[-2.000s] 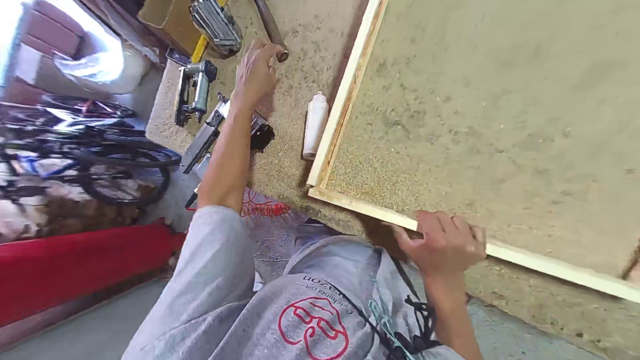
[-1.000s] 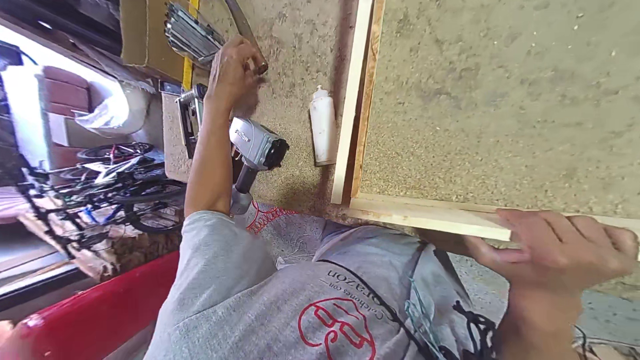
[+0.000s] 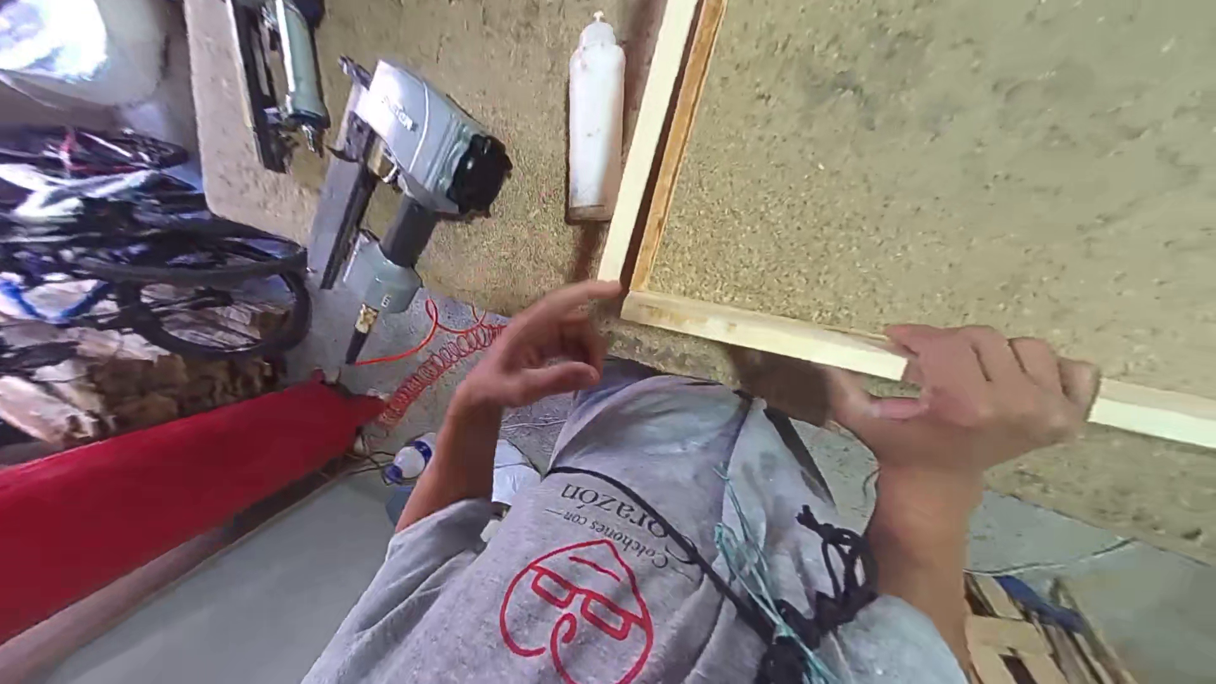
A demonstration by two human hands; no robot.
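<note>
My right hand (image 3: 978, 389) grips the near rail of a wooden frame (image 3: 760, 328) that lies on a particleboard bench top (image 3: 902, 171). At the frame's near left corner, my left hand (image 3: 546, 347) has its fingers apart, the fingertips beside or touching the corner. It holds nothing that I can see. A white plastic squeeze bottle (image 3: 597, 123) lies just left of the frame's side rail. Farther left is a grey pneumatic nail gun (image 3: 418, 142), its magazine pointing toward the bench's edge.
Another pneumatic tool (image 3: 296, 71) lies at the upper left. A red coiled air hose (image 3: 442, 361) hangs by the bench edge. Bicycles (image 3: 142, 256) and a long red object (image 3: 171, 484) are on the left. Slatted wood (image 3: 1021, 636) is at the lower right.
My left hand has moved from beside the hammer-like tool's handle to the frame's near left corner. My right hand stays on the near rail. The view has come closer to the bench.
</note>
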